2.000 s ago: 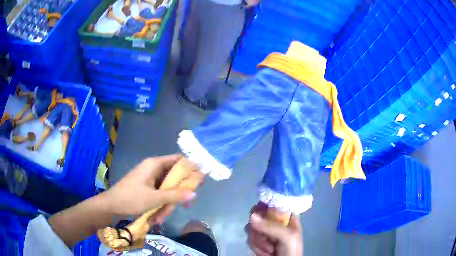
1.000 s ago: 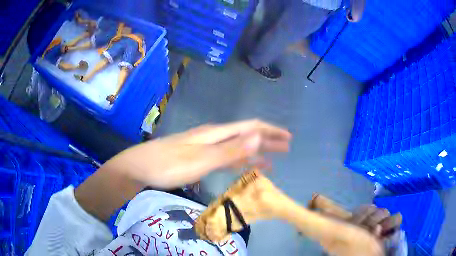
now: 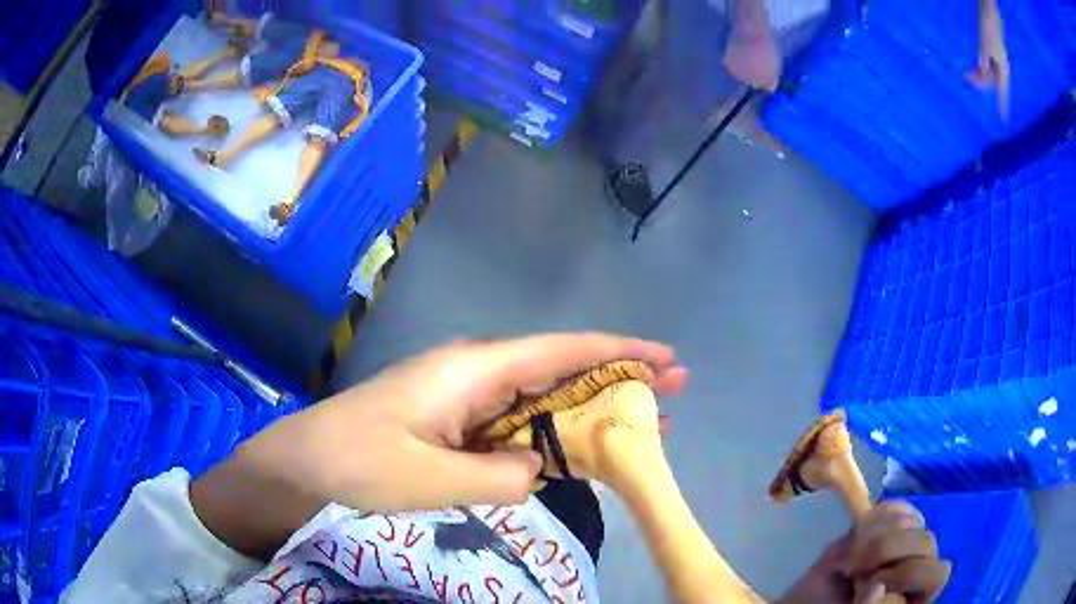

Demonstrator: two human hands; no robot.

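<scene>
A figure lower body shows only its two tan legs with sandalled feet; the rest is cut off by the bottom edge. My left hand (image 3: 413, 425) is closed around the near foot (image 3: 578, 431), fingers along the sandal sole. My right hand (image 3: 879, 555) is at the lower right, its fingers closed around the other leg below its sandalled foot (image 3: 826, 460). The shorts and sash are not visible.
Stacked blue trays (image 3: 354, 177) at upper left hold figure lower bodies (image 3: 309, 106) on white liner. More blue stacks stand at left and right (image 3: 968, 319). A person's hand (image 3: 755, 53) holds a dark rod (image 3: 696, 165) near a shoe (image 3: 629, 186).
The figure has been turned over, feet now upward. My left hand has moved from the leg onto the foot. My view has shifted, and the other person's rod has moved left.
</scene>
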